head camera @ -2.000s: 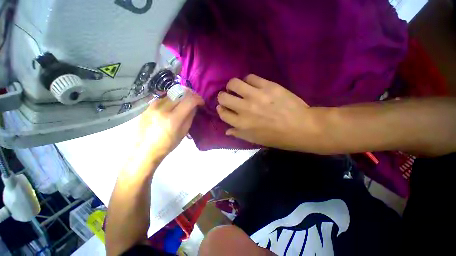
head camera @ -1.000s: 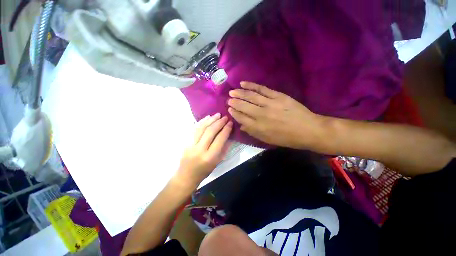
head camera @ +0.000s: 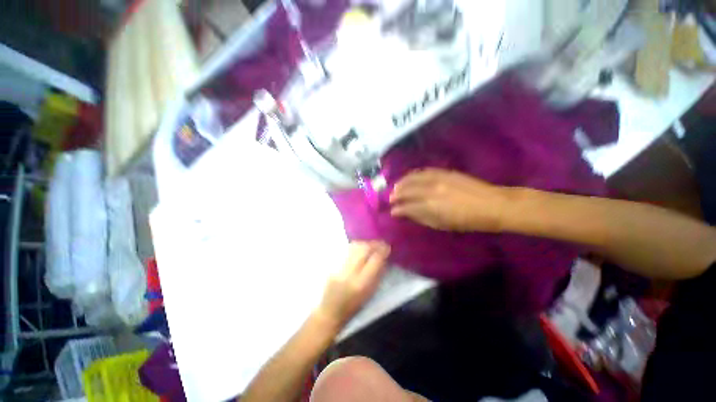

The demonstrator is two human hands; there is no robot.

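A maroon garment (head camera: 502, 165) lies on the white sewing table (head camera: 251, 267), under the head of the brother sewing machine (head camera: 392, 86) and over to the right. My left hand (head camera: 355, 279) rests at the garment's lower left edge, its fingertips on the fabric. My right hand (head camera: 443, 200) lies on the garment just right of the needle area (head camera: 373, 182), fingers bent. The picture is blurred, so I cannot tell if the fingers pinch cloth. The needle itself cannot be made out.
A red basket (head camera: 571, 357) with silvery plastic is at the lower right. A yellow basket (head camera: 118, 378) stands at the lower left beside a white basket (head camera: 74, 363). White rolls (head camera: 74, 220) are at the left. A white tub (head camera: 163, 149) with maroon pieces is behind the machine.
The view has swung, showing more of the machine and the left side. My left hand has moved off the machine's knob area down to the garment edge. My right hand's fingers have bent more.
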